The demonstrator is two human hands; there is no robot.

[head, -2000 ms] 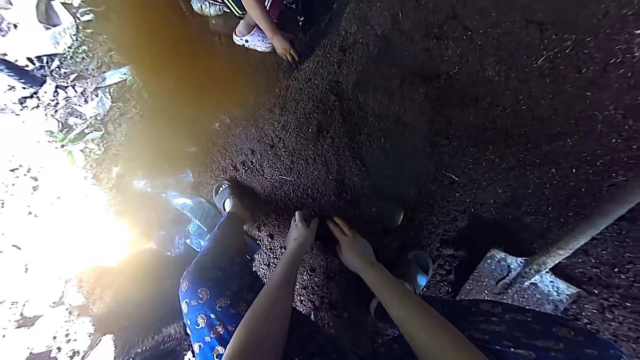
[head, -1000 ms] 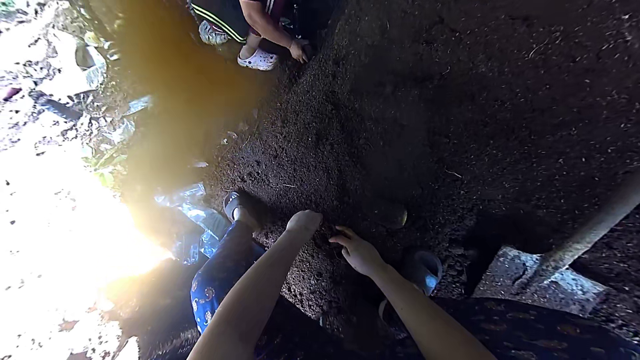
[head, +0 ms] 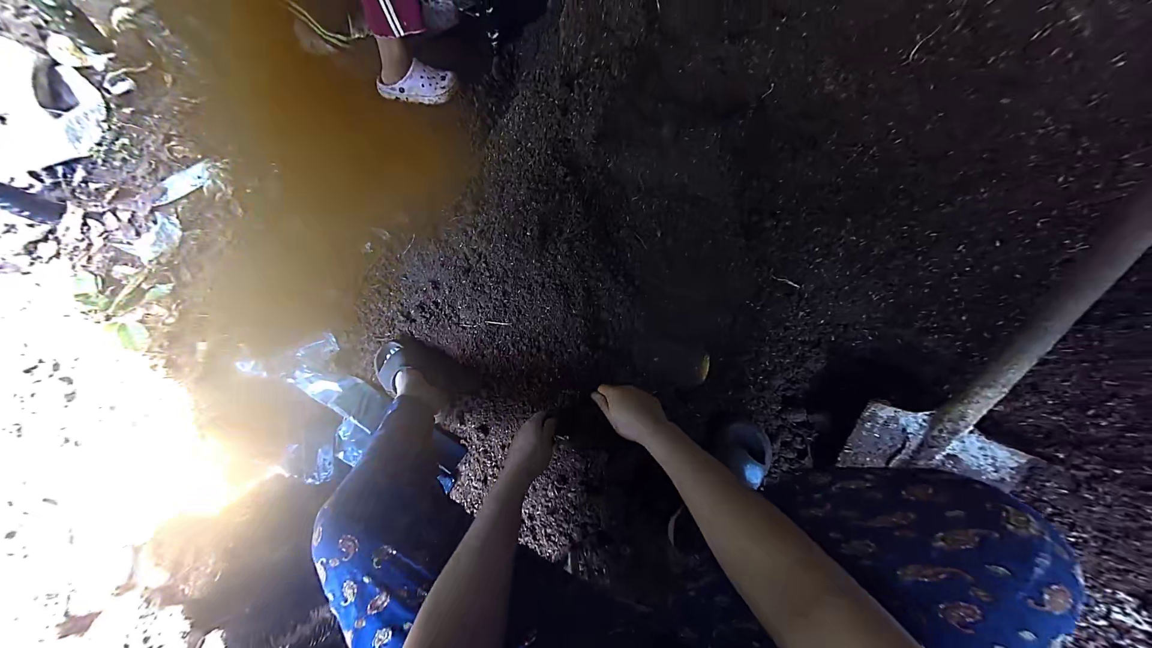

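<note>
Dark loose soil [head: 531, 297] lies heaped in front of me. My left hand [head: 533, 443] is low over the soil between my knees, its fingers curled. To its right and slightly higher, my right hand [head: 630, 410] has bent fingers pointing left. Between the two hands is a dark shape that may be a bag or a clump of soil; shadow hides what it is and whether either hand grips it. A round-mouthed container [head: 747, 450] stands in the soil right of my right forearm. Above my right hand a small yellowish round end [head: 702, 367] shows in the soil.
A shovel blade [head: 877, 436] rests on the soil at right, its long handle [head: 1035, 346] slanting to the upper right. Clear plastic bags [head: 346, 396] lie beside my sandalled foot at left. Another person's leg and white clog [head: 419, 83] are at the top. An orange blur covers the upper left.
My left hand has moved down and left from its place in the soil a second ago. The other person's hand, seen at the top before, is out of sight.
</note>
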